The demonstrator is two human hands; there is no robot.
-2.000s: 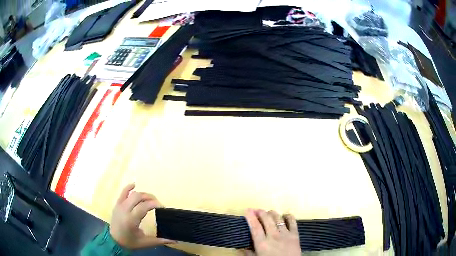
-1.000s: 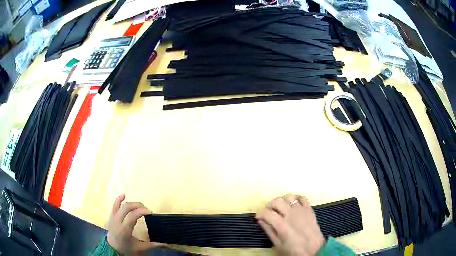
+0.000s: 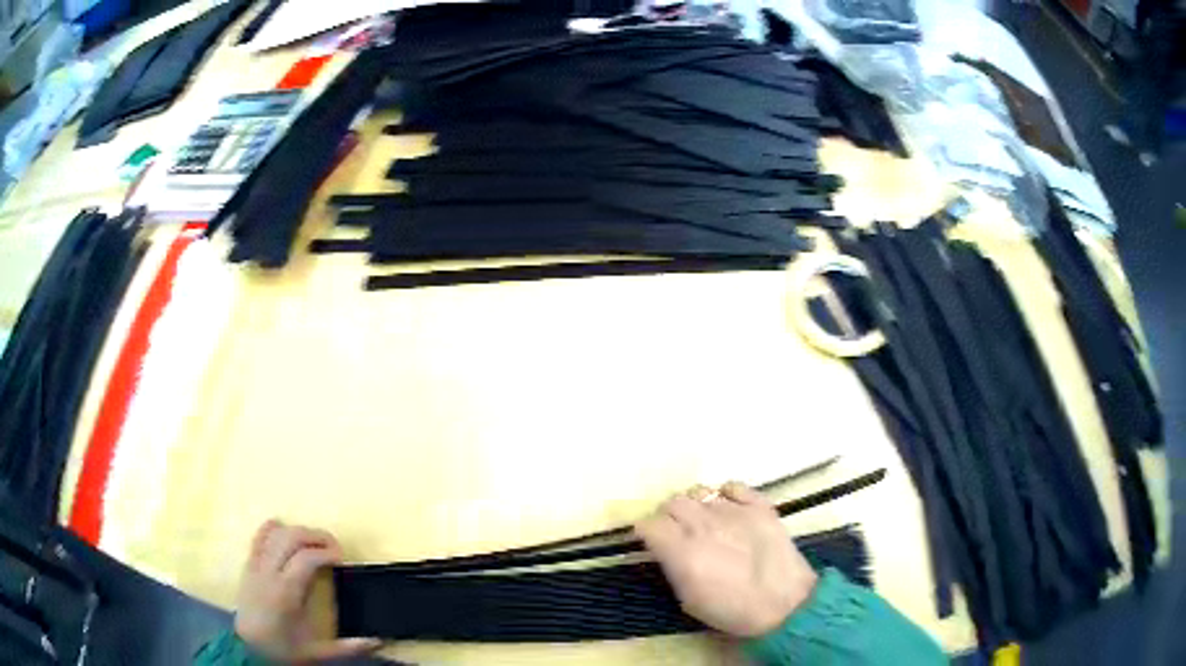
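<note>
A ribbed band of black strips (image 3: 507, 606) lies side by side at the table's near edge. My left hand (image 3: 289, 588) holds its left end between thumb and fingers. My right hand (image 3: 728, 553), with a ring, lies over the band right of its middle, fingers on the strips. Two strips (image 3: 832, 492) stand apart from the band's far edge and fan out to the right past my right hand. Part of the band under my right hand is hidden.
A large black strip pile (image 3: 585, 169) lies at the table's centre back. A cream tape ring (image 3: 804, 307) touches the right pile (image 3: 975, 416). Another pile (image 3: 59, 351), red tape (image 3: 128, 390) and a calculator (image 3: 224, 141) are left. Plastic bags (image 3: 969, 130) lie back right.
Two strips have separated from the band's far edge. My right hand has moved slightly left and its green sleeve shows more. The whole view has shifted, so the table's things sit further left.
</note>
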